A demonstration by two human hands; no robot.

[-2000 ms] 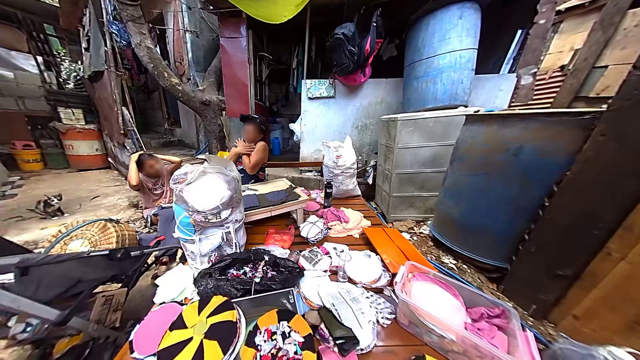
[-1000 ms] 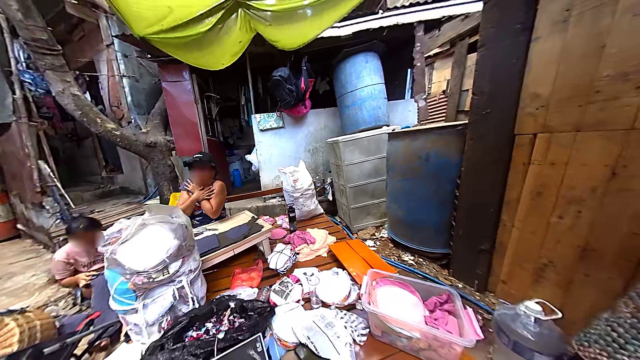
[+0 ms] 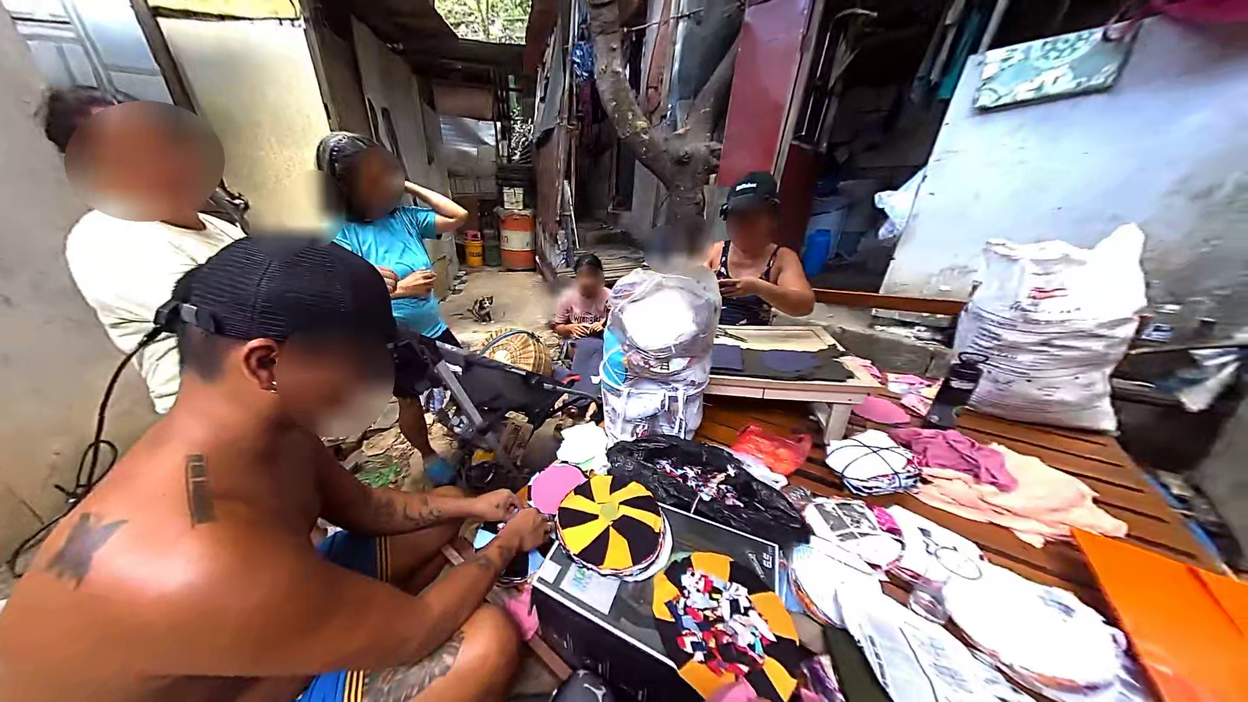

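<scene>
Neither my left hand nor my right hand is in view. A round yellow-and-black cloth piece point(image 3: 610, 525) lies on a black printed box point(image 3: 624, 595). Closer in, a similar yellow-and-black round point(image 3: 726, 624) carries a heap of small multicoloured fabric scraps. Behind the box, a black plastic bag point(image 3: 707, 478) holds more scraps. A pink cloth round point(image 3: 556, 488) sits beside the first round. Stacks of white cloth rounds point(image 3: 1033, 619) cover the right side, some tied with cord. A seated co-worker in a black cap point(image 3: 283, 292) works with both hands near the box's left edge.
Two people stand at the left; another sits behind a low wooden table point(image 3: 780, 390), and a smaller person sits farther back. A stuffed clear plastic bag point(image 3: 658, 356), a white sack point(image 3: 1053, 331), a folded stroller point(image 3: 487, 390) and an orange panel point(image 3: 1170, 609) surround the slatted wooden platform point(image 3: 1102, 487).
The view has swung far left, bringing the capped co-worker and two standing people into sight. The person behind the low table has lowered their hands from the upper chest and face.
</scene>
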